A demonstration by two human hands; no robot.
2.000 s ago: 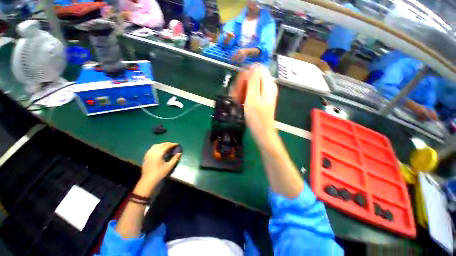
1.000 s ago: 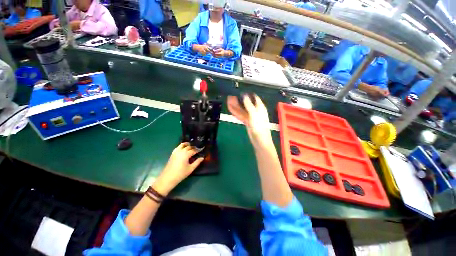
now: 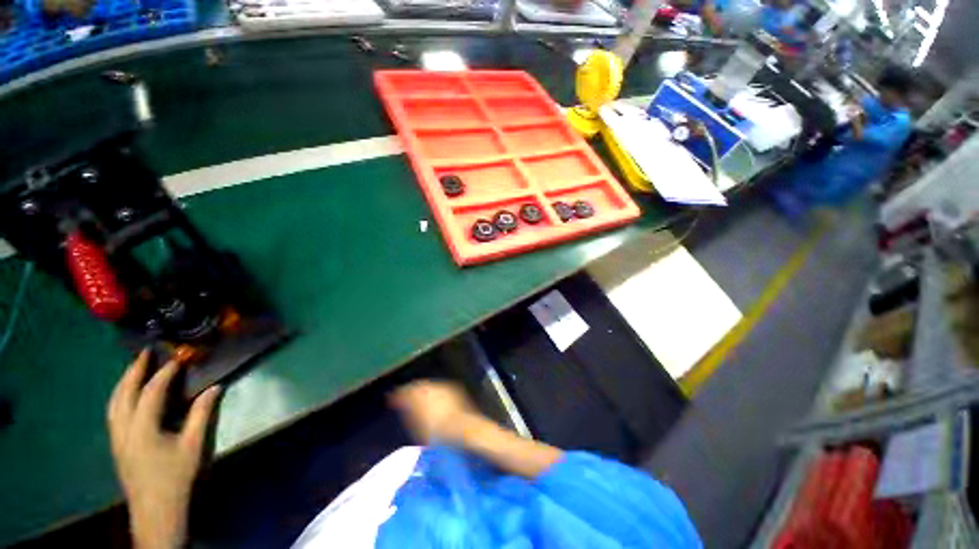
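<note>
The black toggle press (image 3: 120, 214) stands on the bench at the left, with its red handle (image 3: 95, 277) pointing down towards me and orange pieces (image 3: 190, 352) low in the nest. My left hand (image 3: 159, 445) is at the front edge of the press base, fingers spread, with no part visible in it. My right hand (image 3: 435, 412) is blurred, below the bench edge near my body; its grip is unclear. The red compartment tray (image 3: 473, 257) holds several round black parts (image 3: 505, 222) in its near pockets and one (image 3: 452, 186) farther back.
A dark tray (image 3: 537, 375) with a white slip (image 3: 558, 320) lies below the bench edge. A yellow fan (image 3: 598, 79), papers (image 3: 668, 163) and a blue box (image 3: 698, 120) stand at the bench's right end. A person in blue (image 3: 848, 150) and a rack (image 3: 859, 424) are farther right.
The view has swung right and down. The red handle, upright before, now points down. My right hand has moved from beside the press to below the bench edge. My left hand is at the press base.
</note>
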